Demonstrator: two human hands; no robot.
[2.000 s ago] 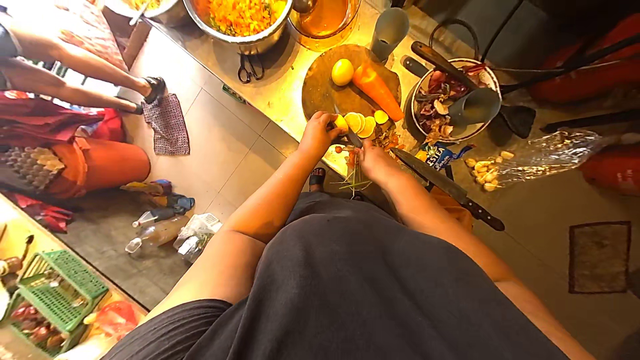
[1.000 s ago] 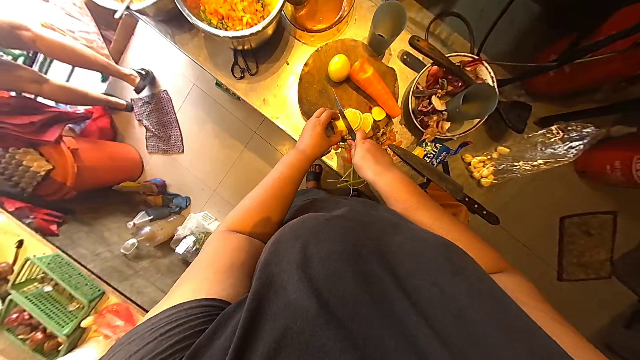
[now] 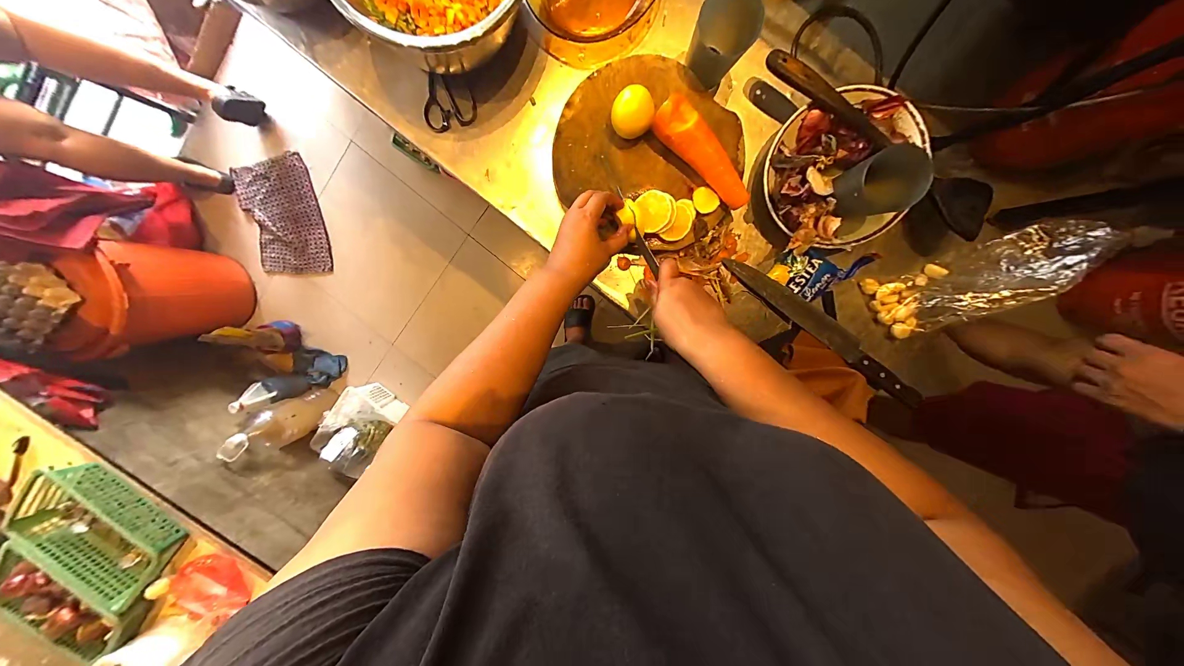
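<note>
My right hand [image 3: 684, 301] is closed on the handle of a small knife [image 3: 645, 248], its blade pointing up toward a round wooden chopping board [image 3: 592, 120]. My left hand [image 3: 587, 236] pinches a yellow piece of citrus, mostly hidden by the fingers, against the blade's left side. Yellow citrus slices [image 3: 655, 213] lie at the board's near edge, right beside that hand. Farther back on the board rest a whole yellow lemon [image 3: 633, 111] and a peeled carrot [image 3: 700, 148]. Vegetable scraps [image 3: 712, 257] are heaped just beyond my right hand.
A large knife [image 3: 814, 324] sticks out over the counter's near edge, by my right forearm. A bowl of peelings [image 3: 800, 176] stands right of the board, peeled garlic cloves [image 3: 895, 301] farther right. Scissors [image 3: 450, 102] and a pot of diced vegetables [image 3: 444, 55] are at left. Another person's hand [image 3: 1128, 375] shows at right.
Another person's hand and dark red clothing have come into view at the right. The small knife's blade, farther up over the board a second ago, now sits lower beside my left fingers.
</note>
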